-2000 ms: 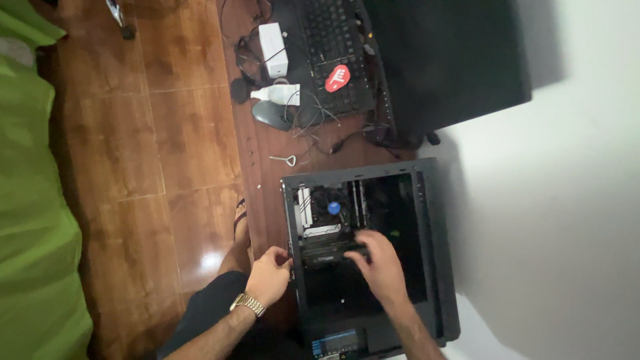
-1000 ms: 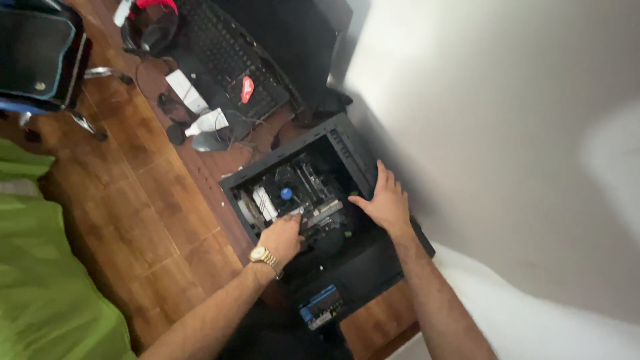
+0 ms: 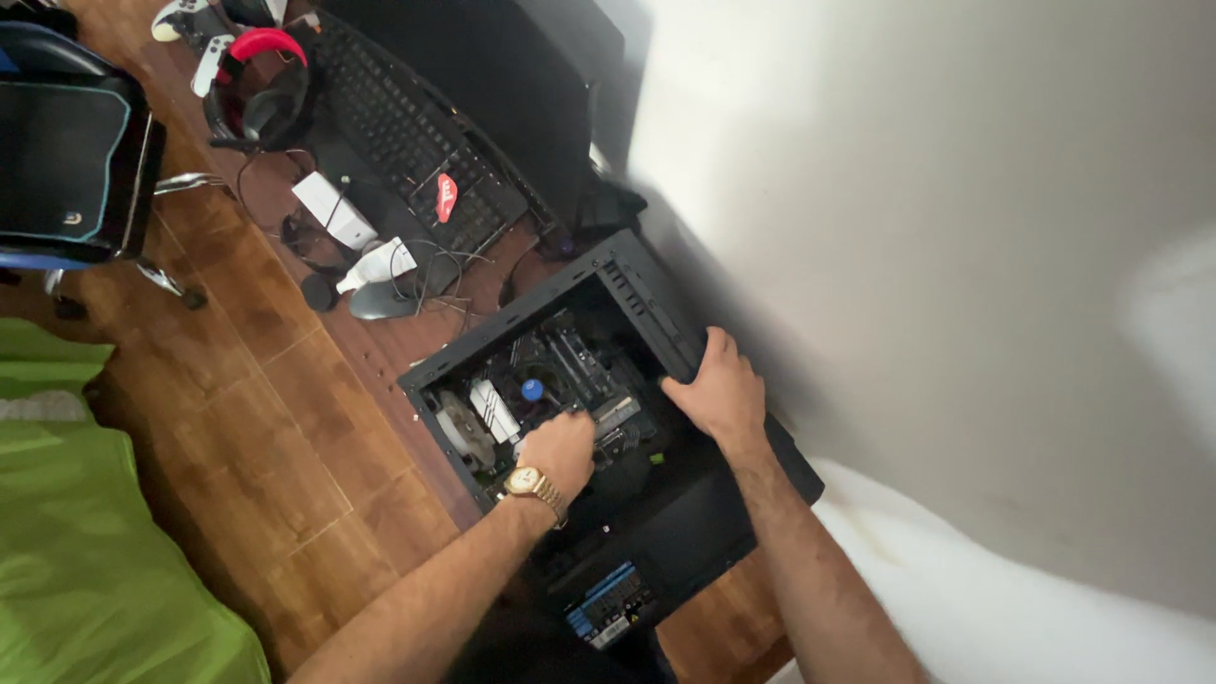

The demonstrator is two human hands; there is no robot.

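Note:
An opened black computer case (image 3: 655, 328) lies on its side on the wooden desk, its motherboard and round CPU cooler with a blue hub (image 3: 532, 389) showing. My left hand (image 3: 559, 456), with a gold watch (image 3: 535, 484) at the wrist, reaches inside below the cooler, its fingers bent over the board; whether they grip anything is hidden. Near those fingers lies a pale slot-like part (image 3: 617, 412). My right hand (image 3: 720, 394) rests on the far right frame of the case, thumb over the inner edge and fingers along the outside. A labelled power supply (image 3: 610, 603) shows at the lower end.
Beyond the case on the desk (image 3: 380, 347) are a computer mouse (image 3: 383, 300), a white bottle (image 3: 378, 265), a white box (image 3: 334, 210), a keyboard (image 3: 408, 123), headphones (image 3: 261, 90) and cables. A monitor (image 3: 503, 76) stands behind. The wall (image 3: 912, 285) rises at right; a chair (image 3: 71, 157) is at left.
My left hand has moved from the case's near edge into its interior. The right hand went from over the interior to the far frame. The view has turned and shifted.

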